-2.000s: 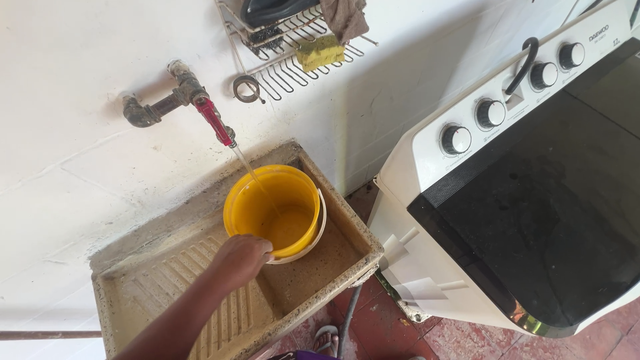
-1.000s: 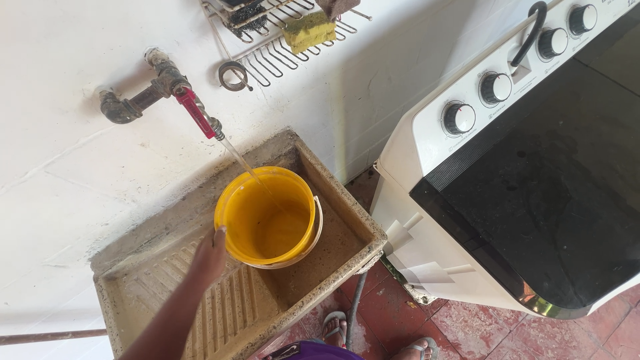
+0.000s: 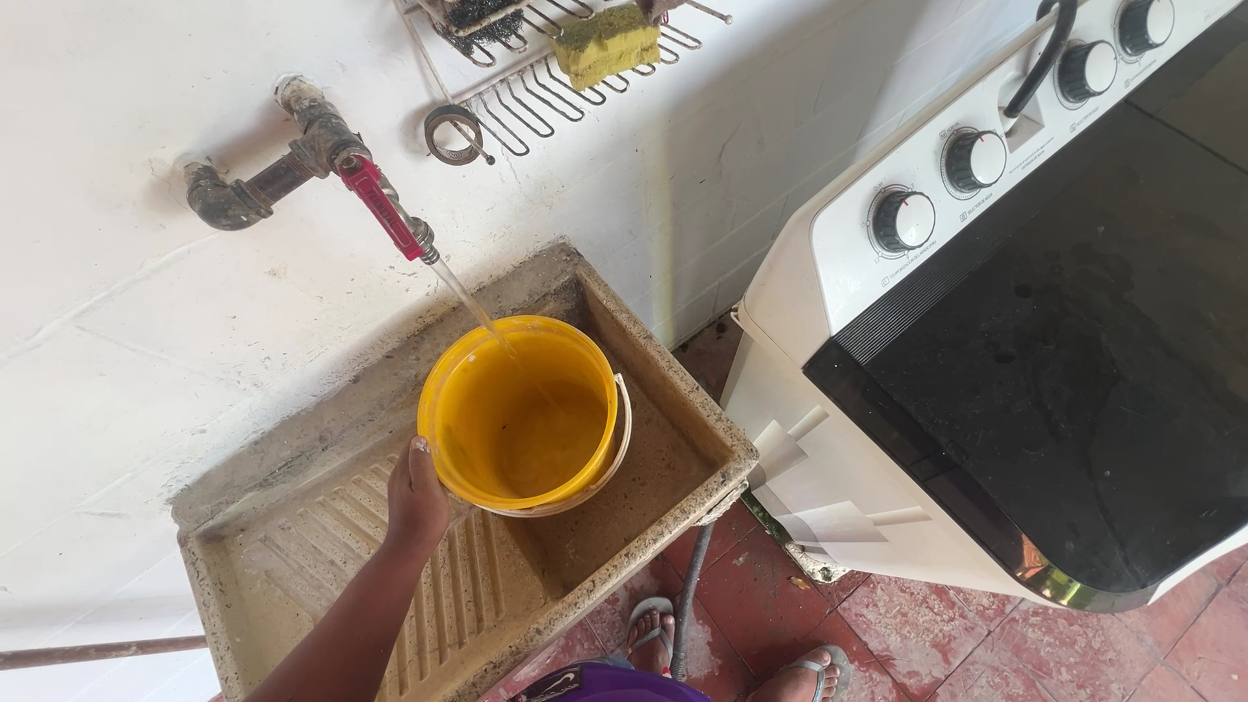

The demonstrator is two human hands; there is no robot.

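Note:
A yellow plastic bucket (image 3: 526, 419) with a white handle is held over the basin of a concrete laundry sink (image 3: 673, 526). Water runs into it from a wall tap with a red lever (image 3: 380, 207), and its bottom looks wet. My left hand (image 3: 417, 495) grips the bucket at its left side, with the thumb near the rim and the other fingers hidden. Beneath my forearm lies the sink's ribbed washboard (image 3: 458, 595). My right hand is not in view.
A white washing machine (image 3: 829, 273) with a dark lid and several knobs stands on the right. Above the sink, a wire rack (image 3: 531, 107) holds a yellow sponge (image 3: 606, 49). A grey hose (image 3: 690, 604) runs down to the red tiled floor (image 3: 760, 575) near my sandalled feet.
My left hand has shifted from the bucket's near rim to its left side. Water flows from the tap into the bucket in every frame.

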